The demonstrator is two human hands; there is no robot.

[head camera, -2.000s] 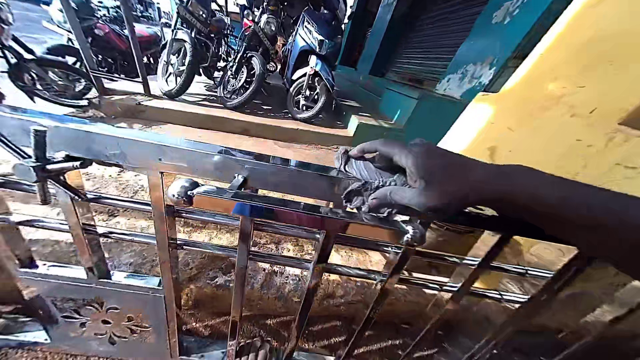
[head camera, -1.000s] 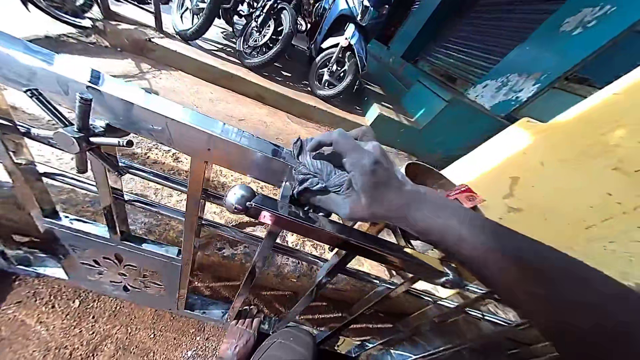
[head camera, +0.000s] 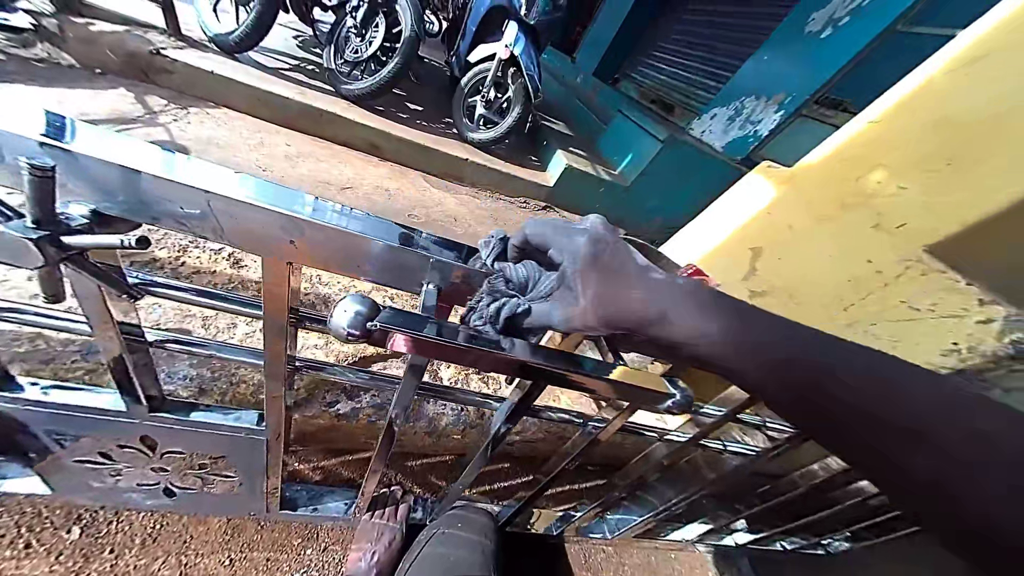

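Note:
My right hand [head camera: 580, 276], reaching in from the right edge, is closed on a crumpled grey cloth [head camera: 512, 292]. The cloth touches the top rail [head camera: 216, 212] of a shiny metal gate and the flat bar of its handle [head camera: 520, 360]. A round metal ball [head camera: 354, 318] sits at the left end of that bar. Slanting flat bars run down below it, with round horizontal rods behind them. A panel with a cut-out flower [head camera: 160, 472] is at the lower left. My left hand is not in view.
A metal latch fitting [head camera: 60, 232] projects from the gate at the left. A yellow wall [head camera: 848, 216] stands at the right. Beyond the gate, parked motorcycles [head camera: 368, 48] and a scooter [head camera: 496, 88] stand behind a low kerb [head camera: 320, 120]. A bare foot [head camera: 380, 532] is beneath the gate's bars.
My right hand has stayed around the cloth, which sat farther right along the rail, nearer the handle's right end, two seconds ago. The view has tilted down, bringing the foot into sight.

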